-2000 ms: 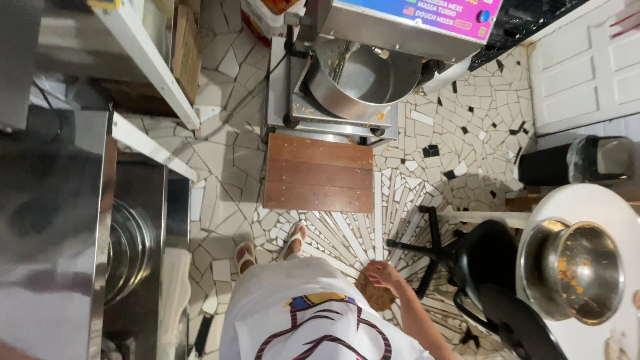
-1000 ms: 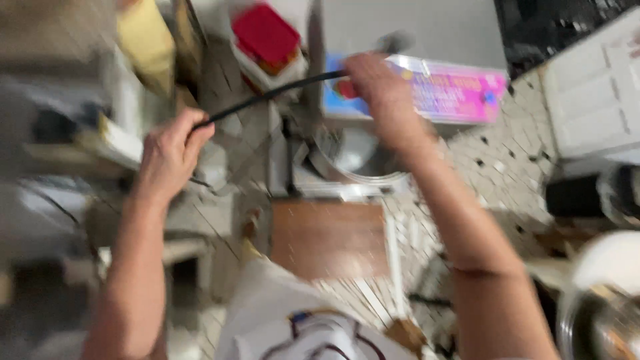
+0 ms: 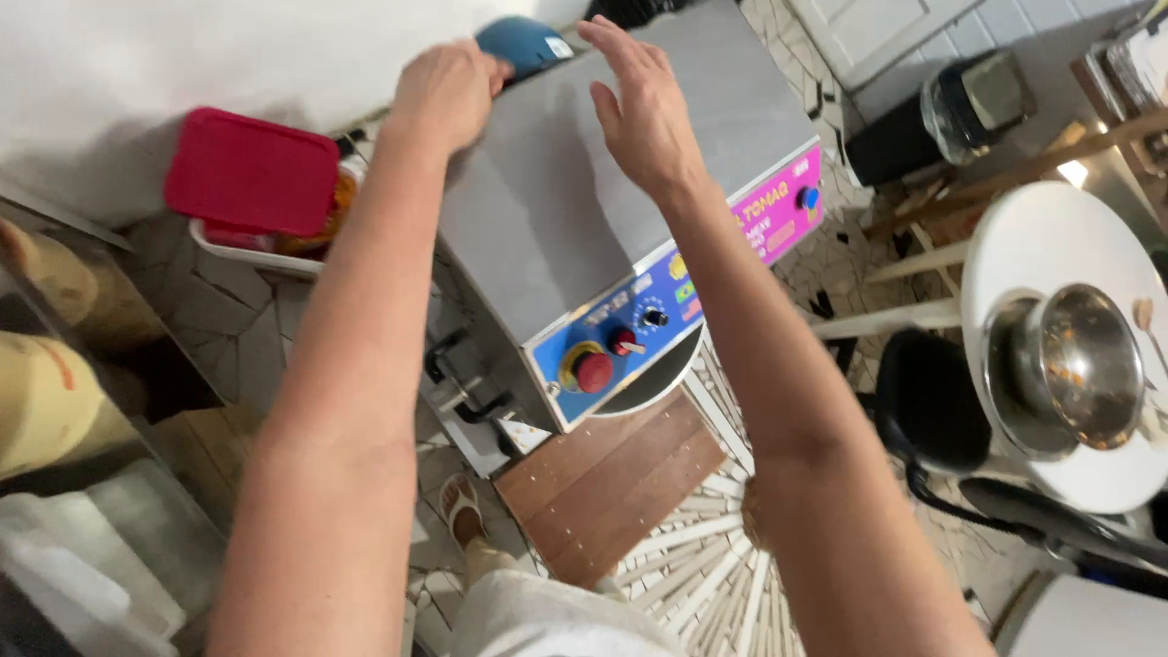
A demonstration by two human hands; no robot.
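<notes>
Both arms reach over the grey metal top of a dough mixer (image 3: 538, 210), whose front panel bears a red mushroom button, a red switch and knobs. My left hand (image 3: 447, 96) is at the top's back left edge, fingers curled beside a blue rounded object (image 3: 522, 46) behind the machine; whether they grip something there is hidden. My right hand (image 3: 643, 109) is over the top near the back edge, fingers spread, holding nothing. Under the front panel, part of a round bowl (image 3: 652, 388) shows.
A red lid (image 3: 254, 172) rests on a white tub at the left. A wooden board (image 3: 611, 484) lies before the mixer, near my feet. At the right are a black chair (image 3: 933, 392), a round white table (image 3: 1022, 228) with steel bowls (image 3: 1086, 365), and a black bin (image 3: 903, 128).
One second ago a black cable was stretched between my hands; it no longer shows. Both hands are now at the mixer's back edge. The view has turned and moved nearer the mixer.
</notes>
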